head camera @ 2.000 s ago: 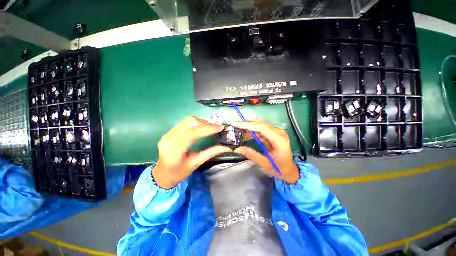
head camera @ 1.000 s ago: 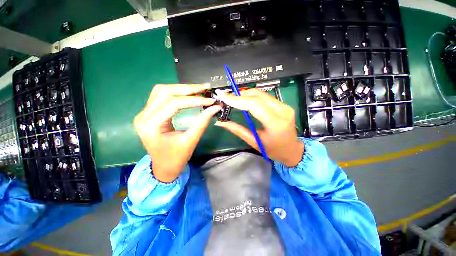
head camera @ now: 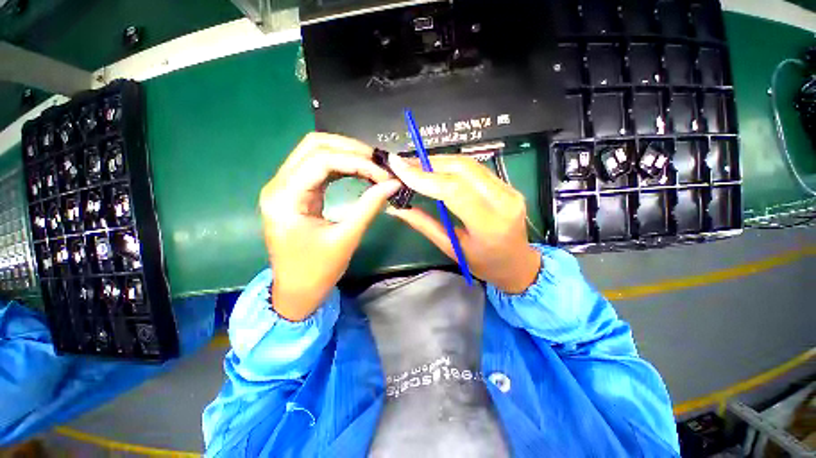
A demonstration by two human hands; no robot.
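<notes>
A small black electronic module (head camera: 400,195) is held in the fingertips of both hands, in front of the test box. My left hand (head camera: 318,210) pinches it from the left, thumb and fingers around it, and hides part of it. My right hand (head camera: 474,210) pinches it from the right and also holds a thin blue stick (head camera: 445,215) that slants across the fingers, its upper end over the box's front face. The flat black test box (head camera: 358,80) with white lettering lies just beyond the hands.
A black blister tray (head camera: 154,241) at the left has most pockets filled with modules. Another black tray (head camera: 573,218) at the right holds three modules in one row, with many empty pockets. Both lie on the green mat (head camera: 215,179). A blue sleeve shows at the far left.
The view has shifted, so box and trays sit higher and further left. Both hands have moved toward the box with the module, which has been turned between the fingertips.
</notes>
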